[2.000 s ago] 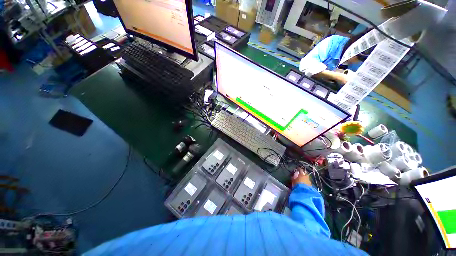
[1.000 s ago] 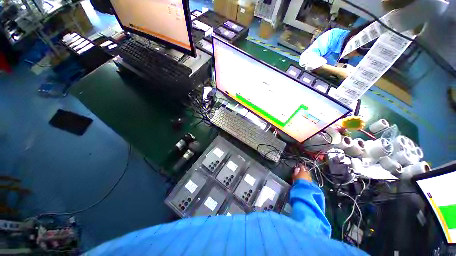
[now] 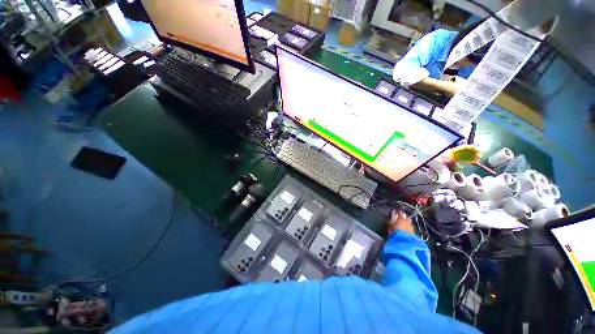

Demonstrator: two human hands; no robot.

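Note:
My right hand (image 3: 399, 222), in a blue sleeve, rests on the green bench at the right end of the light keyboard, beside tangled cables. It is small and seen from above; whether a mouse lies under it cannot be told. My left hand is not in view. A grey translucent device tray (image 3: 301, 184) lies in front of me, its near edge hidden by my blue garment. Its pockets hold several grey devices (image 3: 284, 205) with white labels and black dots. The middle monitor (image 3: 365, 117) shows a green bar on a pale window, above the light keyboard (image 3: 323, 171).
Dark cylinders (image 3: 243, 188) lie left of the tray. The left monitor (image 3: 196, 26) stands behind a black keyboard (image 3: 202, 81). White label rolls (image 3: 502, 187) are piled at the right, near the right monitor (image 3: 577, 251). A person in blue (image 3: 424, 60) works opposite, behind a hanging label strip (image 3: 486, 81).
The view has shifted slightly, so the bench appears a little further right. My right hand stays beside the cables. The tray and screens look unchanged.

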